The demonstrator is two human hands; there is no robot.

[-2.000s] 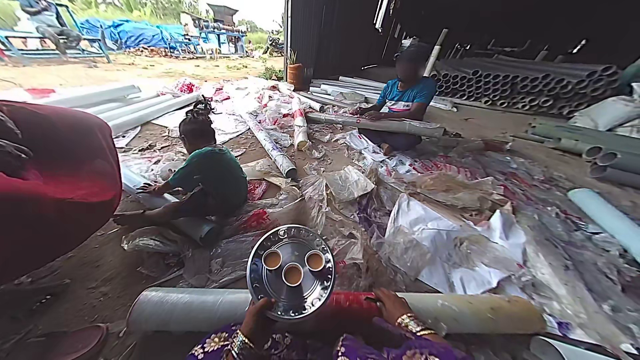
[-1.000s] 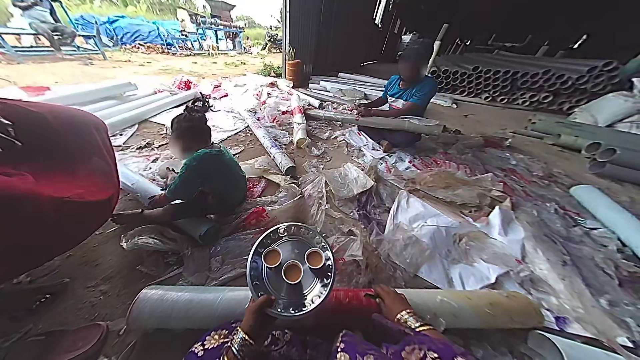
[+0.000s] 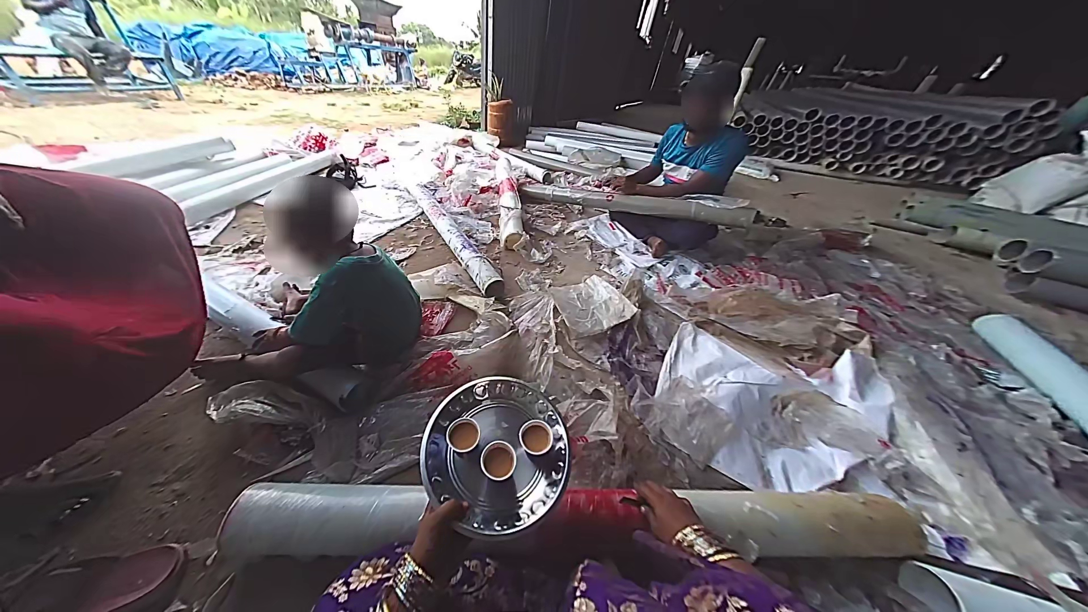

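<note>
My left hand grips the lower left rim of a round steel plate, which carries three small cups of milky brown tea. Beneath and behind the plate lies a thick wrapped pipe, crosswise in front of my lap, with a red band at its middle. My right hand rests at that red band, its fingers around a small dark thing that I cannot make out. Both wrists wear bangles, and purple flowered cloth covers my lap.
A person in a green shirt sits ahead on the left; another in a blue shirt sits farther back with a long pipe. Crumpled plastic sheeting covers the ground. Stacked pipes stand at the back right; red cloth bulges in at left.
The person in green has turned the head toward my side between the oldest frame and now. My hands and the plate have stayed about where they were.
</note>
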